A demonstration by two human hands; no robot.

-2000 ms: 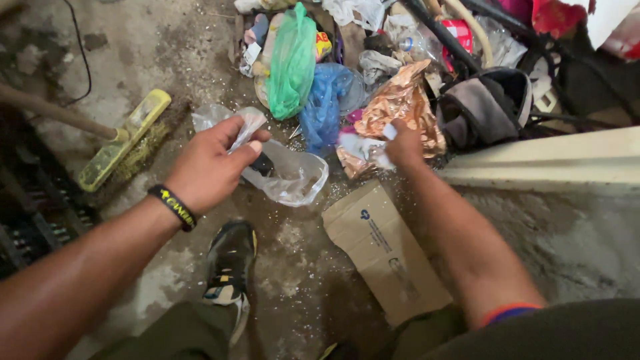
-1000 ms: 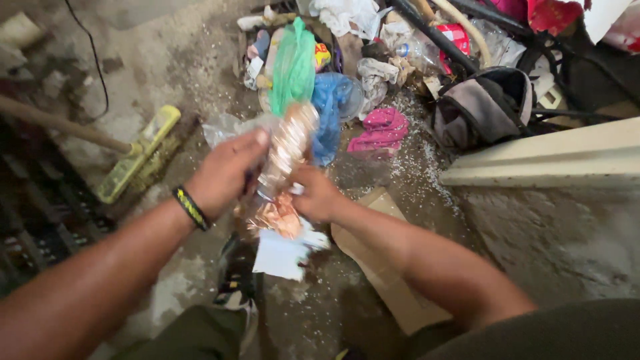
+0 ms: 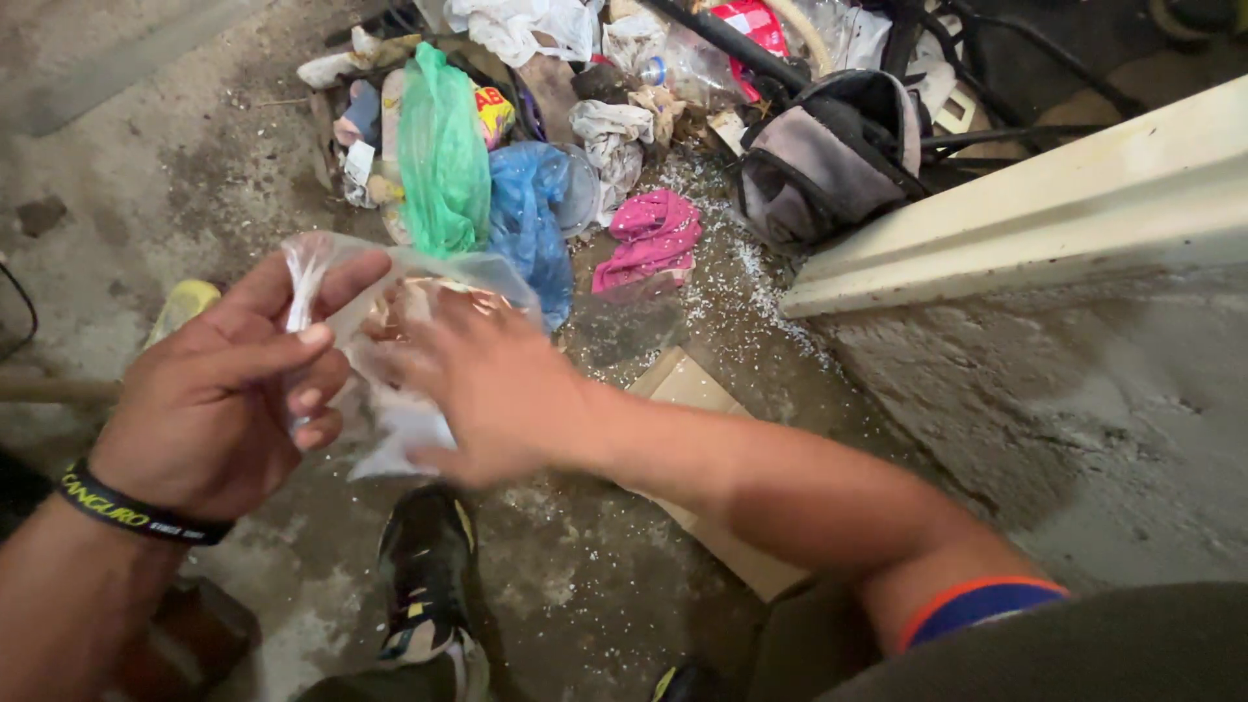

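My left hand [image 3: 229, 385] pinches the gathered edge of a clear plastic bag [image 3: 487, 273] between thumb and fingers. Against the bag's mouth, with its fingers spread, is my right hand [image 3: 487, 380], blurred. Crumpled copper-coloured foil [image 3: 390, 312] shows at and behind its fingers, partly covered by the hand and the bag. Below it a white piece [image 3: 400, 439], perhaps paper, shows in or behind the bag's lower part. Beyond the hands lie a green plastic bag [image 3: 444, 156], a blue plastic bag [image 3: 531, 210] and a pink cloth [image 3: 651, 239].
A heap with a plastic bottle [image 3: 697, 73] and a grey-black fabric bag [image 3: 829, 161] lies at the top. Flattened cardboard [image 3: 697, 390] is under my right forearm. A cream beam [image 3: 1024, 185] edges the right side. White granules are scattered on the wet floor. My shoe [image 3: 424, 565] stands below.
The copper-coloured foil lay beside the heap, partly over the pink cloth; my right hand took it leftward to the clear bag. The pink cloth is now uncovered.
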